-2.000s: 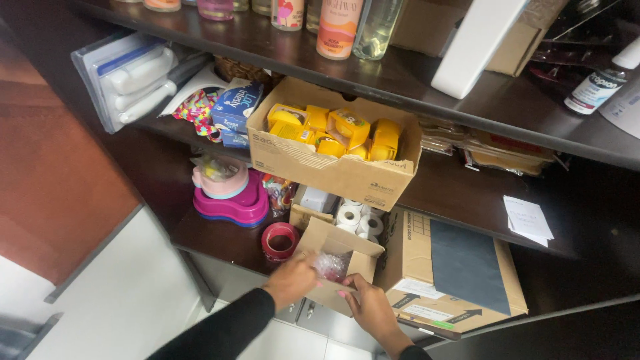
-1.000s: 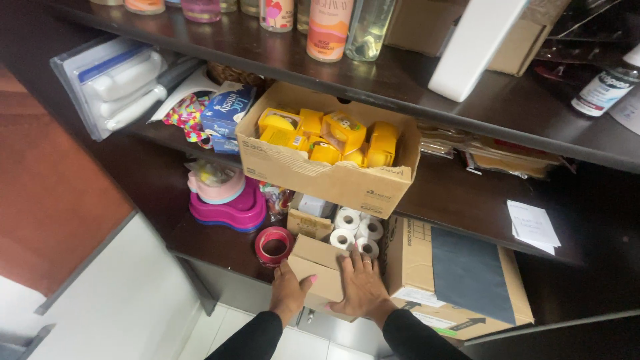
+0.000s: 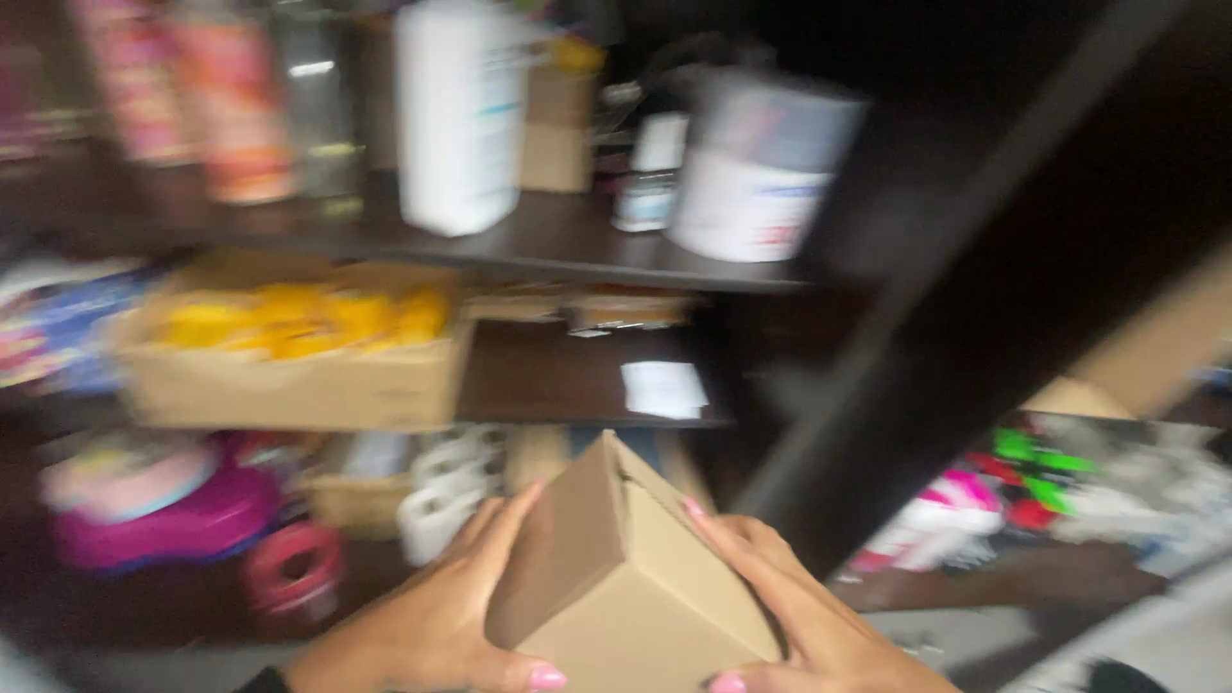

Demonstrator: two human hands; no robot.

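A small brown cardboard box [image 3: 626, 587] is held between both hands at the bottom centre, in front of the shelves, its flaps folded over. My left hand [image 3: 452, 597] grips its left side, thumb on the near face. My right hand [image 3: 789, 606] grips the right side in the same way. Behind the left hand stand white paper rolls [image 3: 448, 491], and a red tape roll [image 3: 294, 568] lies further left. What the box holds is hidden.
The view is blurred. A cardboard box of yellow packets [image 3: 289, 385] stands on the middle shelf, near white papers [image 3: 664, 389]. Bottles and a white tub [image 3: 760, 173] line the upper shelf. A dark upright panel [image 3: 924, 337] slants down at the right, with colourful items beyond it.
The small box, open two seconds ago with clear wrapping visible inside, is now closed and lifted off the lower shelf in both hands. The view has swung to the right.
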